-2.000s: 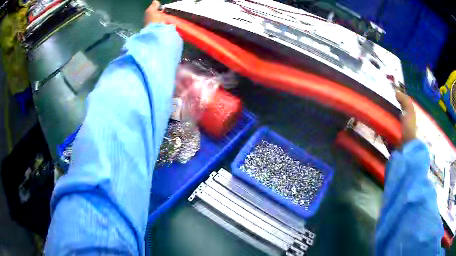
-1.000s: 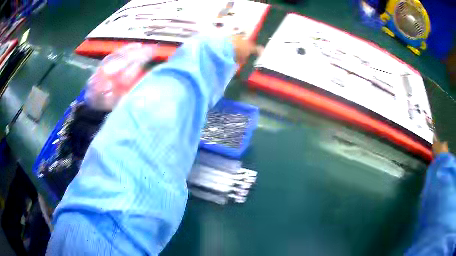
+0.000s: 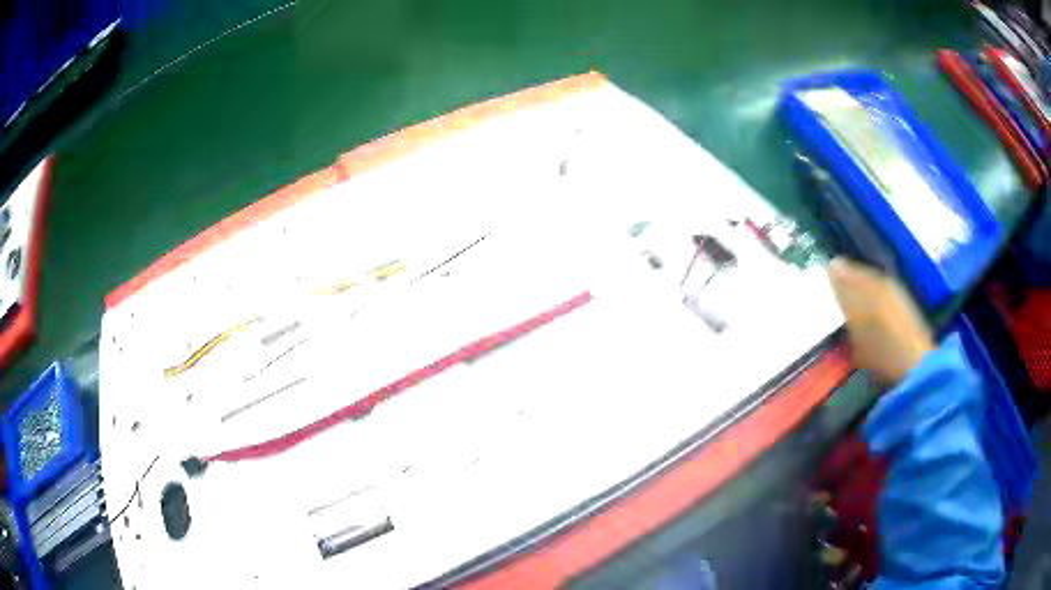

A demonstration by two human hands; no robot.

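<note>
A large white back panel [image 3: 461, 380] lies at a tilt across the view, back side up, on red-orange foam strips [image 3: 692, 444]. A red-black ribbon cable [image 3: 403, 398] crosses its middle. A black oval speaker [image 3: 175, 511] sits near its left edge, and a small green circuit board [image 3: 795, 242] is at its right corner. My right hand [image 3: 882, 323] grips the panel's right edge near that corner; its fingers are blurred. My left hand is out of the picture.
A blue tray [image 3: 962, 202] holding pale pieces stands beyond my right hand. At the left are a small blue bin [image 3: 72, 403] of screws and metal strips [image 3: 69, 507]. Another unit [image 3: 17, 248] shows at the far left edge. Red strips lie at the upper right.
The view has swung, and one panel now fills the middle. My left hand and sleeve have left the picture. My right hand is at the panel's right corner. The screw bin now shows at the left edge.
</note>
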